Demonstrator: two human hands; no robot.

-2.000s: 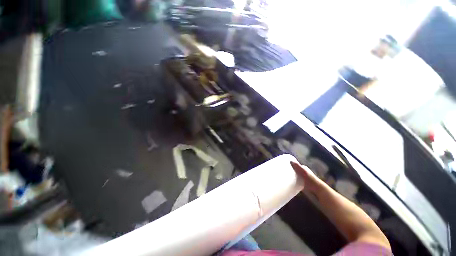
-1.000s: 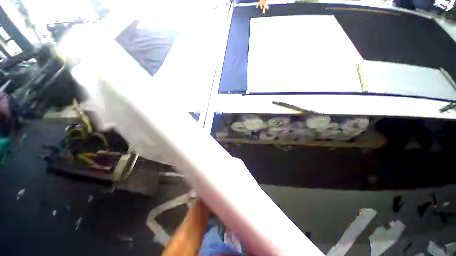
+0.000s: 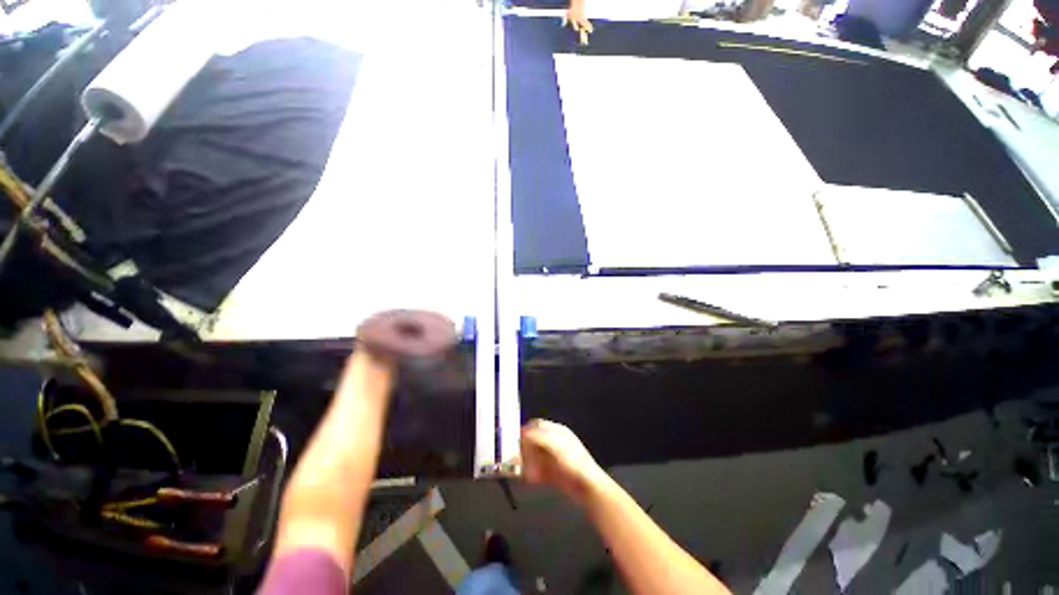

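Observation:
The silver cutter rail [image 3: 499,395] runs across the table and juts past its near edge, with bright blue blocks [image 3: 527,327] on both sides. My right hand [image 3: 555,453] is curled beside the rail's near end on its right; whether it grips is unclear. My left hand, blurred and mostly hidden, holds a brownish-pink disc with a dark centre [image 3: 409,334] at the table edge, left of the rail. A white roll [image 3: 151,76] sits on a bar at upper left. Pale sheet [image 3: 406,151] lies over dark fabric [image 3: 250,140] left of the rail.
Right of the rail, a pale rectangle [image 3: 685,163] lies on dark cloth [image 3: 883,116]. A short dark stick [image 3: 714,308] lies on the near edge. Another person's hand [image 3: 578,23] is at the far side. An open box [image 3: 174,465] with cords stands lower left. Scraps [image 3: 859,540] lie on the floor.
The carried white roll has left the foreground; a roll is now on the bar at upper left. The view has shifted to face the rail, and both my arms now reach toward the table edge.

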